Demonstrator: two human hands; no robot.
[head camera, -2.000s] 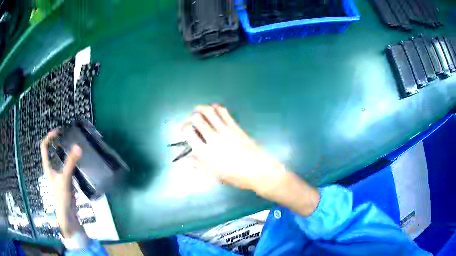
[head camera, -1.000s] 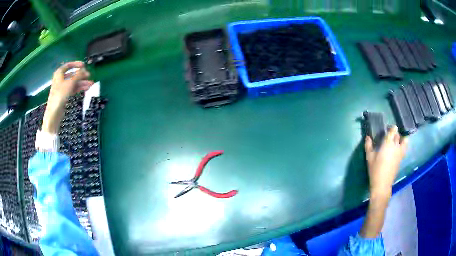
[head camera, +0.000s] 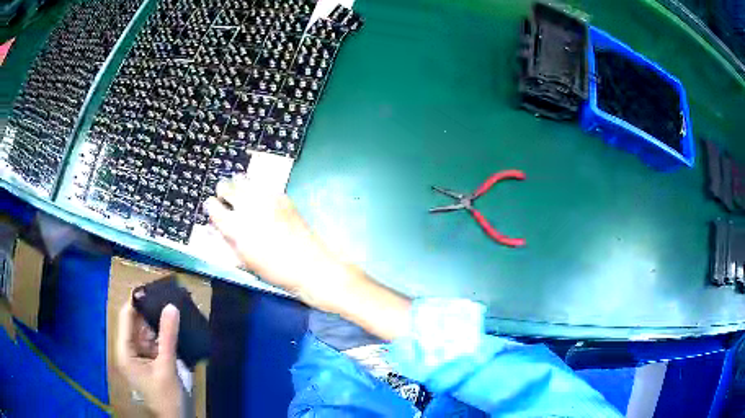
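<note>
My left hand (head camera: 155, 359) is low at the left, beyond the bench's front edge, and holds a black plastic housing (head camera: 181, 320) between thumb and fingers. My right hand (head camera: 265, 233) is over the near right corner of the sheets of small parts (head camera: 204, 106); its fingertips touch the small black pieces beside a white paper strip (head camera: 269, 170). Whether the fingers hold a piece cannot be told. The cutters (head camera: 466, 202) lie open on the green bench, red handles to the right.
A blue parts bin (head camera: 637, 145) with loose black parts stands at the upper right, beside stacked black housing frames (head camera: 555, 61). Long black housings (head camera: 725, 253) lie at the right edge. A brown cardboard box (head camera: 122, 286) is below the bench at the left.
The view has turned left. My right hand has left the long housings and crossed to the sheets. My left hand has come down from the sheets' far end and now holds a housing.
</note>
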